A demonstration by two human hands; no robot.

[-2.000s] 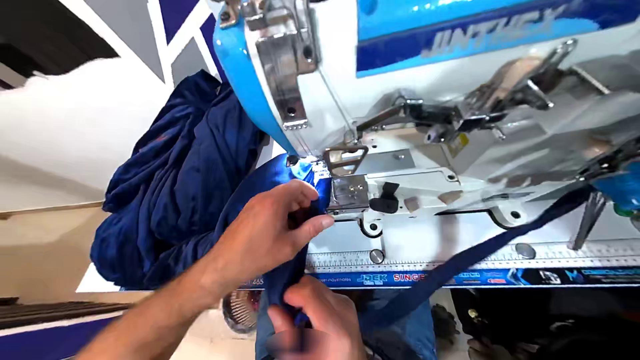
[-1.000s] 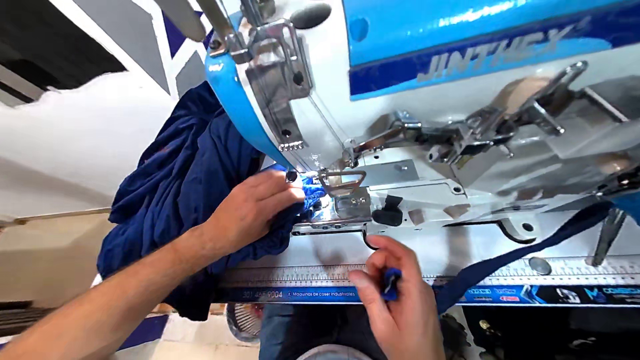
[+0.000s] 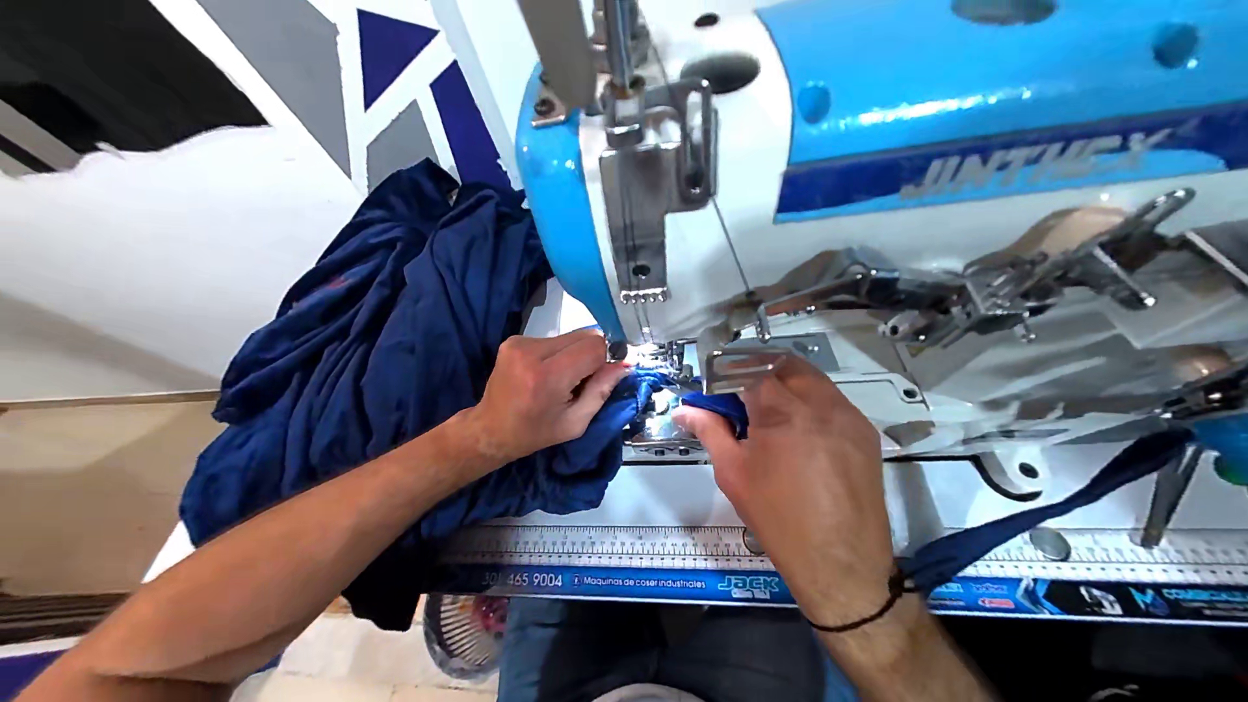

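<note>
Navy fabric lies bunched left of the Jinthex industrial sewing machine. Its edge runs under the lit presser foot. My left hand pinches the fabric just left of the needle area. On the other side, my right hand holds a small blue fabric piece between thumb and fingers, close to the metal plate. Part of that hand is behind a wire guard. A navy fabric strip passes from the right side of the machine to behind my right wrist.
A measuring tape strip and a printed band run along the table's front edge. Below it stands a wire basket, beside my legs. A patterned wall rises behind the fabric. Thread guides and levers stick out from the machine's front.
My right hand has moved from near the table's front edge up to the needle area. The small dark blue object seen in it one second ago no longer shows. My left hand stays by the presser foot.
</note>
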